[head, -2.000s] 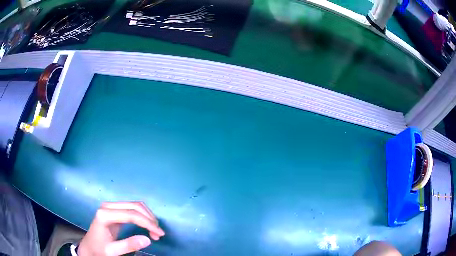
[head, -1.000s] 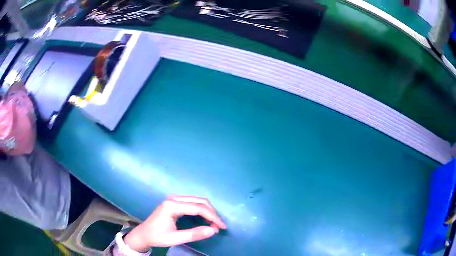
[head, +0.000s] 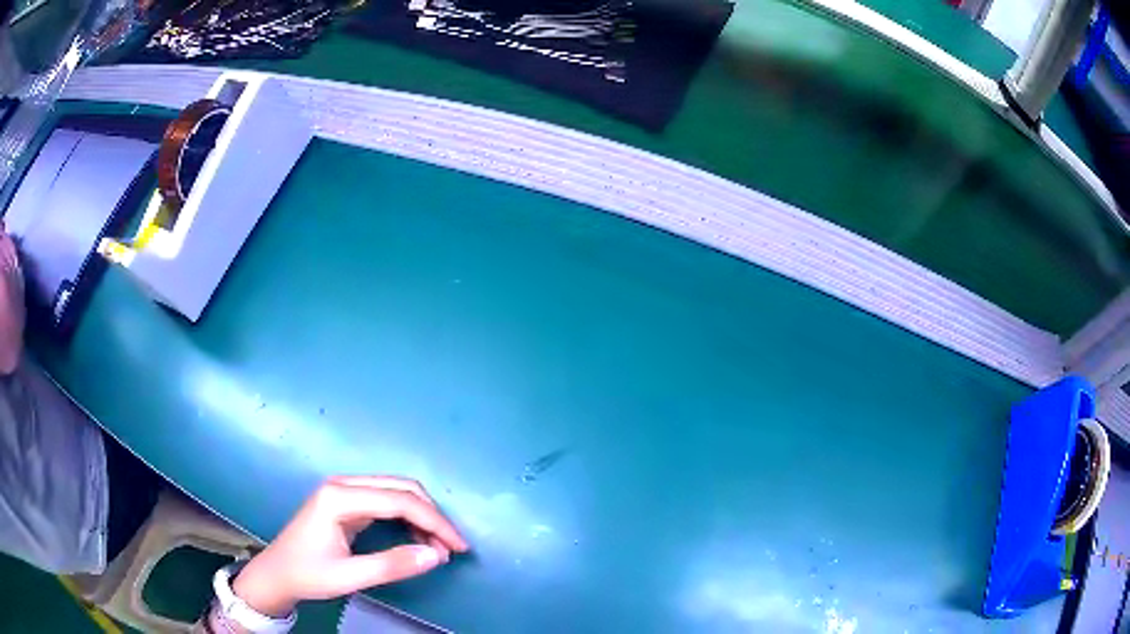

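My left hand [head: 359, 541] is bare, with a pale band at the wrist, and rests at the near edge of the glossy green-teal work surface [head: 595, 359]. Its thumb and fingers are curled and apart, with nothing seen between them. My right hand is not in view. The blue tape dispenser [head: 1035, 495] with its rolls stands at the right. The white-grey tape dispenser [head: 242, 198] stands at the left, with a brown roll and a yellow tape end.
A ribbed pale rail [head: 595, 180] runs behind the surface. Beyond it, black mats [head: 669, 74] carry thin pale strands. A display panel [head: 87, 211] lies at the left beside another person's grey sleeve [head: 50, 471]. Part of another panel [head: 1103, 582] shows at the right edge.
The view has swung left, then partly back right. My left hand stays curled near the front edge. The rounded pale shape at the bottom right two seconds ago is gone from view.
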